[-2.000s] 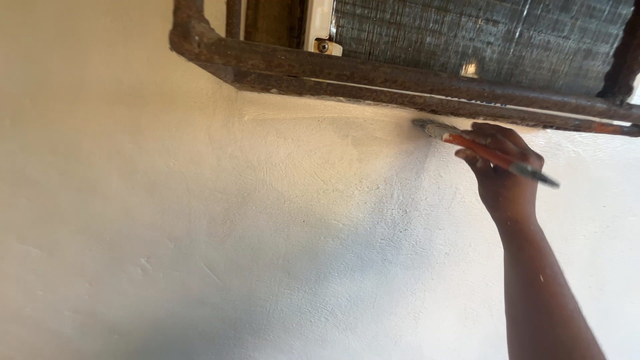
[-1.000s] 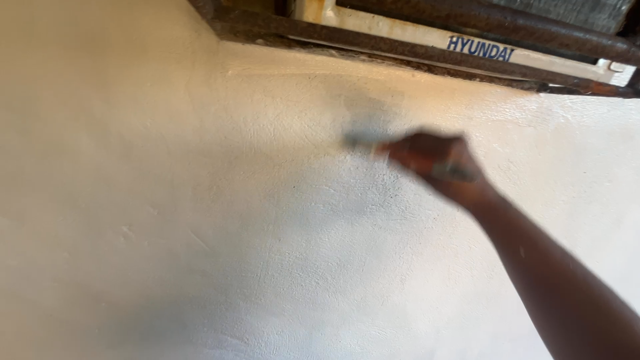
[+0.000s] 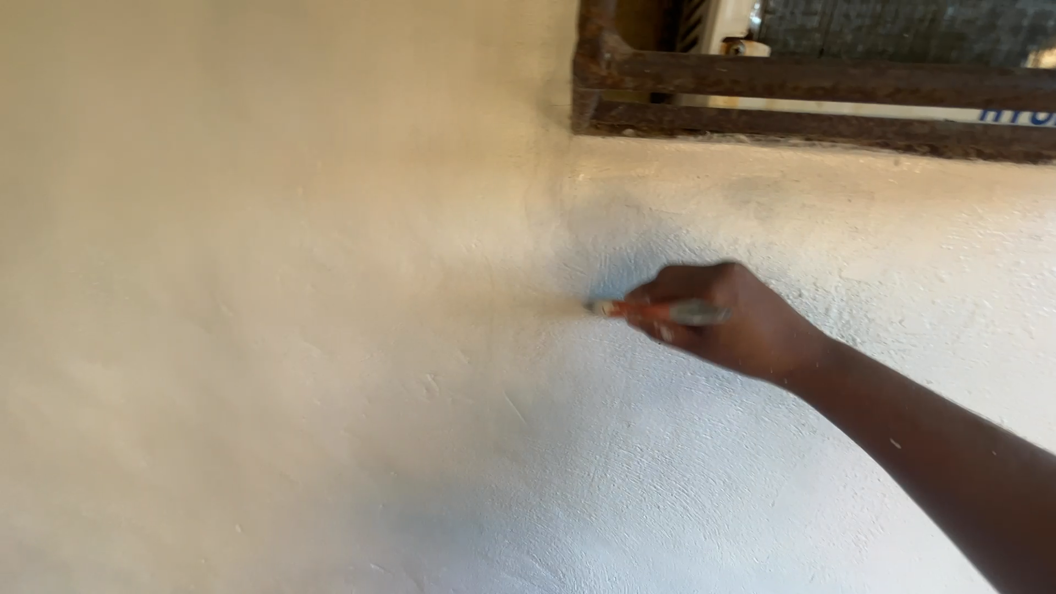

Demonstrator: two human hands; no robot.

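Observation:
My right hand point(image 3: 726, 322) is closed around the red handle of a paintbrush point(image 3: 648, 311), right of the middle of the view. The brush lies roughly level, with its small, blurred bristle end pointing left at the plastered wall point(image 3: 412, 396). Whether the bristles touch the wall cannot be told for sure. The wall is cream to the left and whiter around and below my hand, with a rough, streaked surface. My forearm comes in from the lower right. My left hand is out of view.
A rusty metal frame point(image 3: 784, 74) juts out at the upper right, above my hand. Behind its bars is a white-cased unit with a dark finned grille point(image 3: 899, 31), which looks like an air conditioner and bears Hyundai lettering.
My right hand with the brush has moved from just under the metal frame's lower bar down and left along the wall. The view has shifted left.

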